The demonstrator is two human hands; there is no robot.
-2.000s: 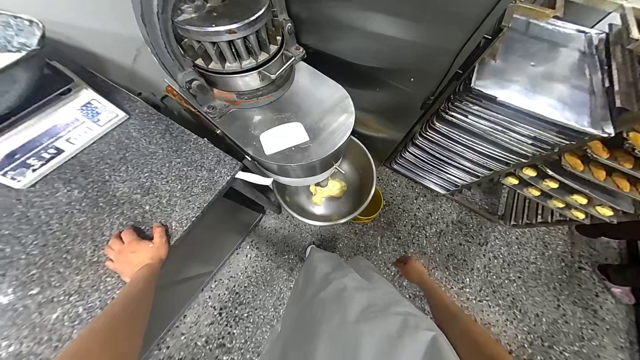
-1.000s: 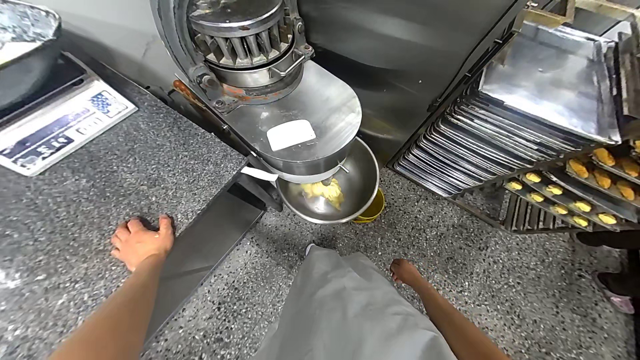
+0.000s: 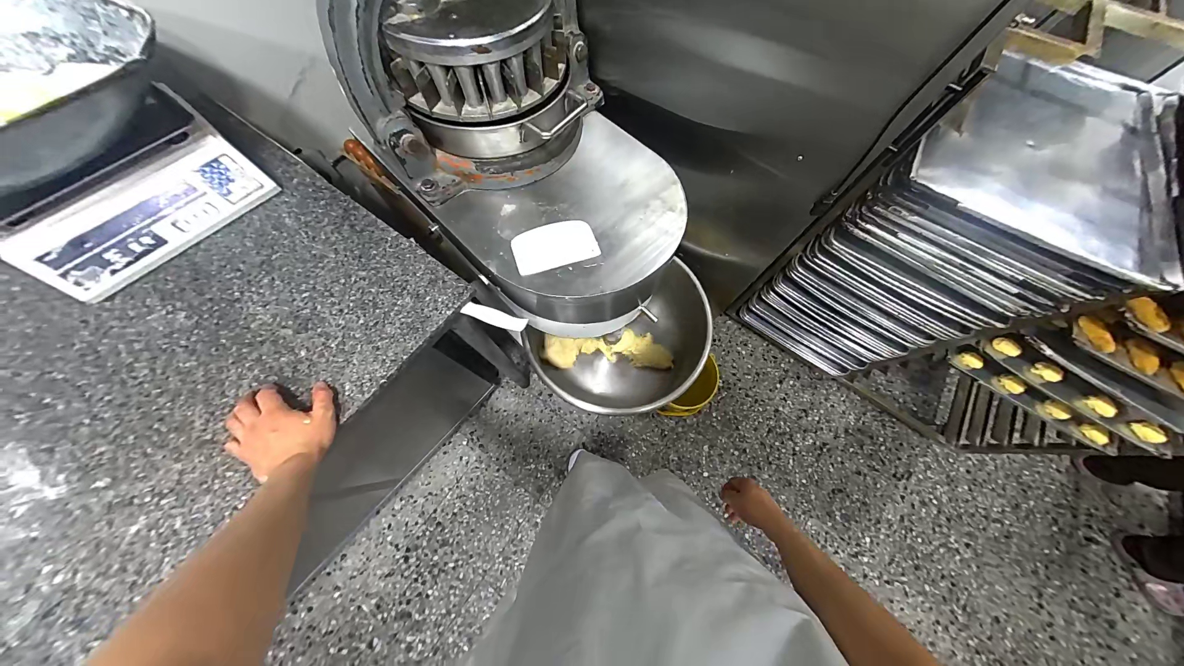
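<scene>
My left hand rests on the speckled grey countertop near its edge, fingers spread, holding nothing. Low at my right side, over the floor, hangs my right hand; its fingers are curled and whether they hold anything cannot be told. In front of me stands a metal dough divider with a ring of blades and a white card on its round plate. Under that plate is a stainless steel bowl with lumps of yellow dough inside. A yellow bucket shows partly behind the bowl.
A digital scale bearing a large metal bowl is at the left on the counter. At the right stand stacked metal trays and a rack with trays of yellow pastries. A person's feet show at the right edge.
The dough in the steel bowl has changed shape and now lies spread wider across it. Both my hands stay in about the same places.
</scene>
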